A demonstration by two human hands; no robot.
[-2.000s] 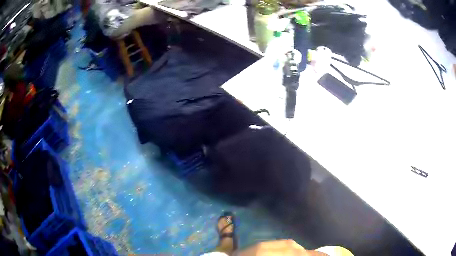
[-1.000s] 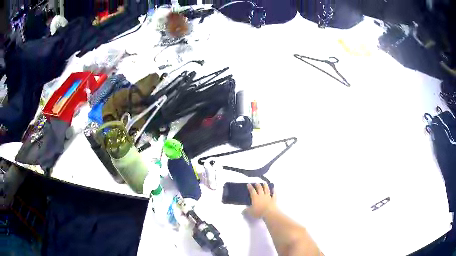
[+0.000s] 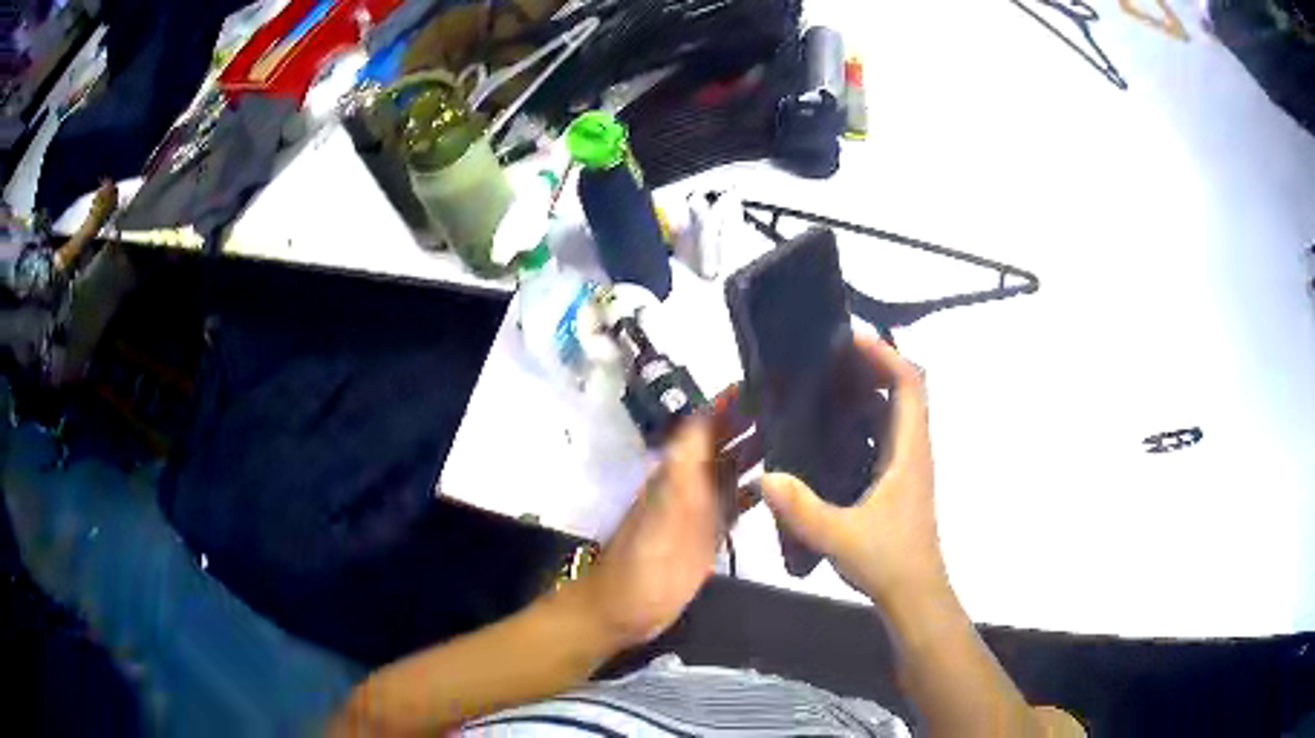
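A black smartphone (image 3: 805,382) is held upright above the front edge of the white table, its screen dark. My right hand (image 3: 880,505) grips it, with the thumb at the lower left edge and fingers around the right edge. My left hand (image 3: 671,541) is just left of the phone, slightly blurred, with its fingers apart and partly behind the phone's left edge. I cannot tell whether the left fingers touch it.
On the white table (image 3: 1067,476) are a black hanger (image 3: 959,291), a bottle with a green cap (image 3: 625,216), a pale green bottle (image 3: 465,195), a pile of black hangers (image 3: 692,94), a red tray (image 3: 310,51) and small dark snips (image 3: 1172,440). Dark cloth (image 3: 332,447) hangs below the table's left part.
My right hand has lifted the phone off the table and brought it nearer. My left hand has come into view beside it. The view has shifted, so the table things appear higher.
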